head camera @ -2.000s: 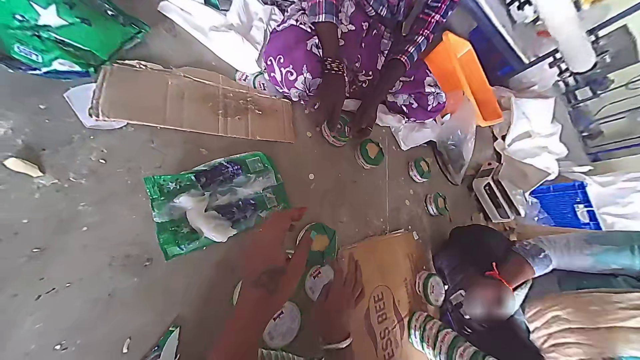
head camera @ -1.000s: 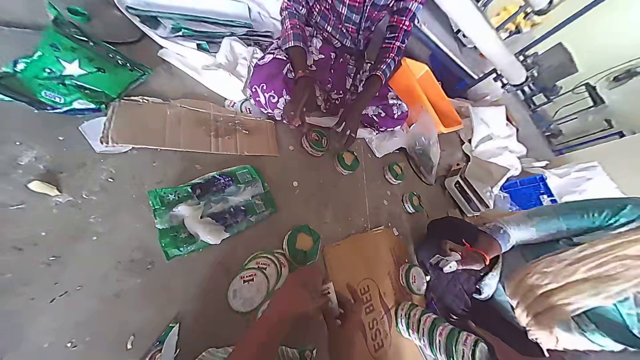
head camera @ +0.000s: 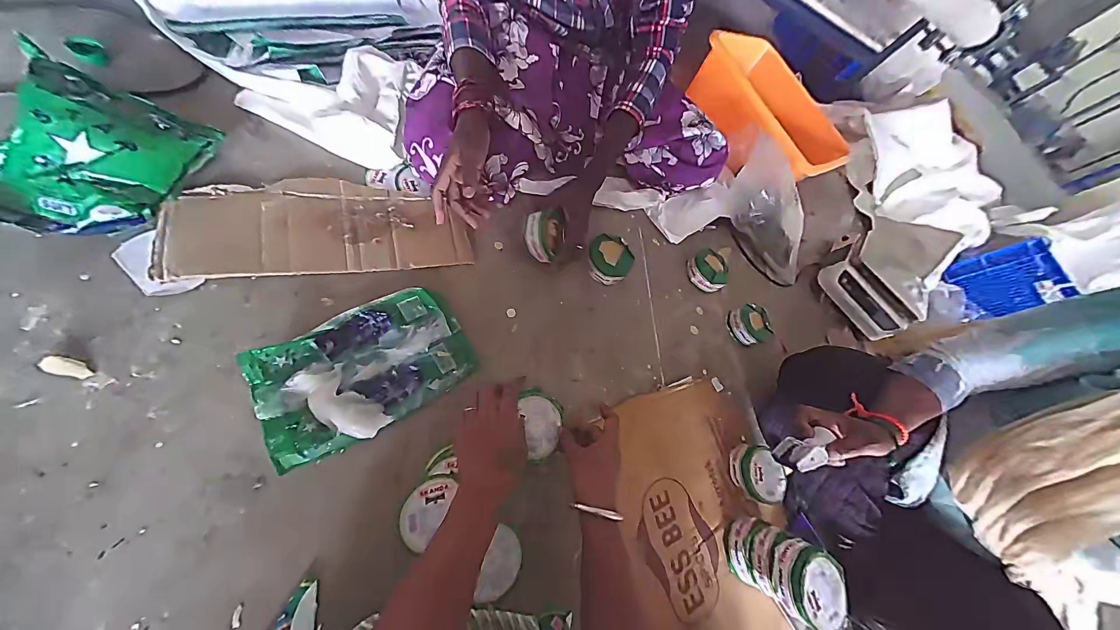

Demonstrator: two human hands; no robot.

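Observation:
My left hand (head camera: 492, 437) is at the left side of a round green-rimmed container (head camera: 540, 424), its fingers against or close to the rim. My right hand (head camera: 591, 451) is just right of that container, fingers curled, beside a brown cardboard sheet (head camera: 669, 490); whether it pinches something small is unclear. More round containers with white labels (head camera: 427, 514) lie under and left of my left forearm, partly hidden. A green plastic packet (head camera: 359, 381) with white material on it lies left of my hands. A row of similar containers (head camera: 787, 564) stands on the cardboard's right edge.
Across from me a person's hands (head camera: 560, 206) are near a green-rimmed container (head camera: 610, 259). At right another person's hand (head camera: 862, 429) holds something whitish. A flat cardboard piece (head camera: 324, 229), a green bag (head camera: 87, 157), an orange bin (head camera: 766, 105) and a blue basket (head camera: 1012, 278) lie around.
My hands have moved apart, to either side of a container showing its pale face. The person across has raised one hand off to the left of the container.

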